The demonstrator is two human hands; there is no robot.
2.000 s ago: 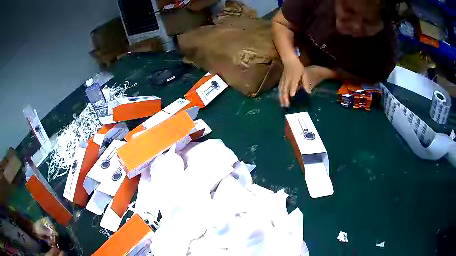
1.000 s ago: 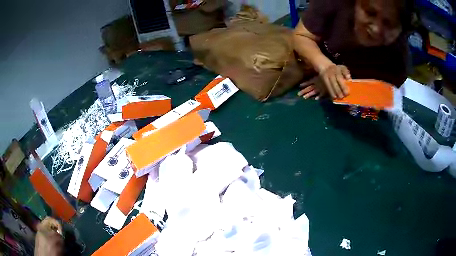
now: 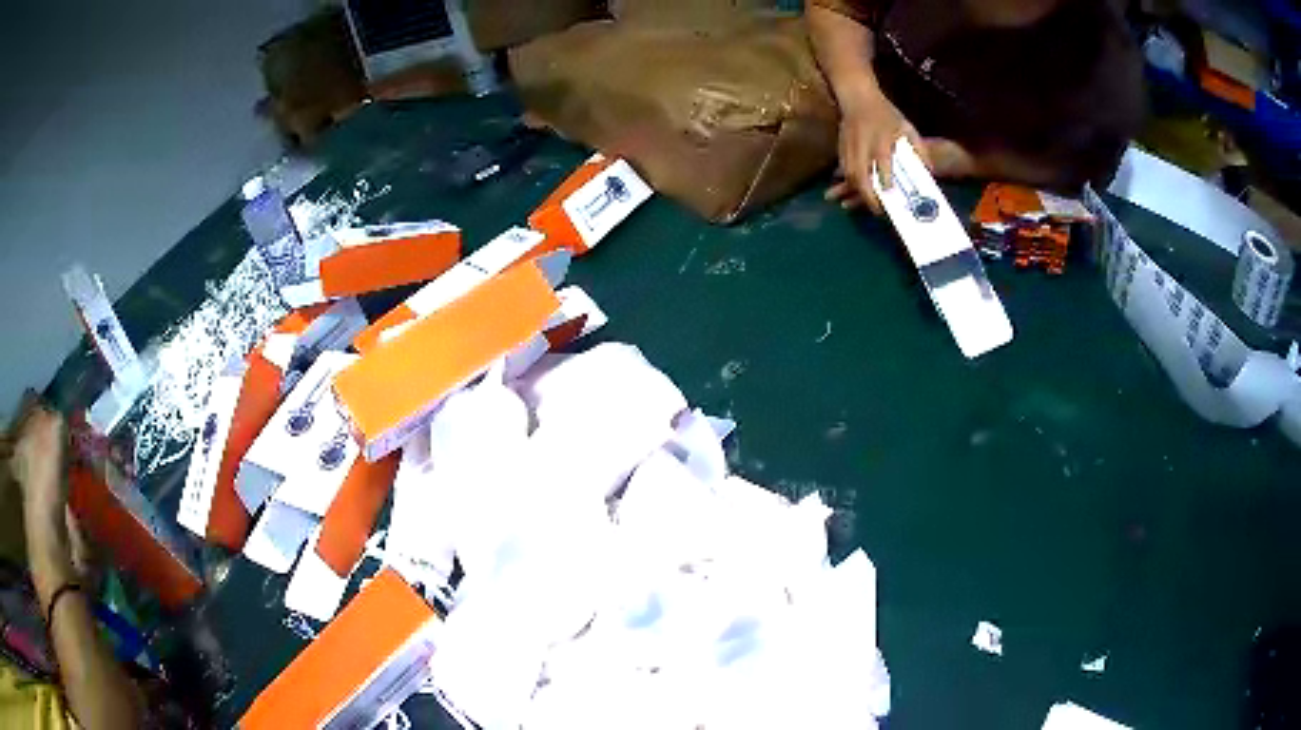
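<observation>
Neither of my hands is in view. A large heap of crumpled white wrapped units (image 3: 642,571) lies in front of me. Several orange and white retail boxes lie along its left side, one resting orange side up (image 3: 450,354) on others and one near the bottom edge (image 3: 343,656). Some boxes have open flaps. A white corner of something flat (image 3: 1084,717) shows at the bottom edge, too cut off to name.
Across the dark green table (image 3: 1027,528), a person's hand (image 3: 873,143) holds an open-ended retail box (image 3: 935,235). Flattened boxes (image 3: 1024,228) and a label strip (image 3: 1184,335) lie right. A brown sack (image 3: 685,107), white cords (image 3: 214,357) and another person's arm (image 3: 64,571) are beyond or left.
The person across has turned the retail box from orange side up to printed white side up, its open flap towards me. The other person's arm reaches further in at left. A white corner has appeared bottom right.
</observation>
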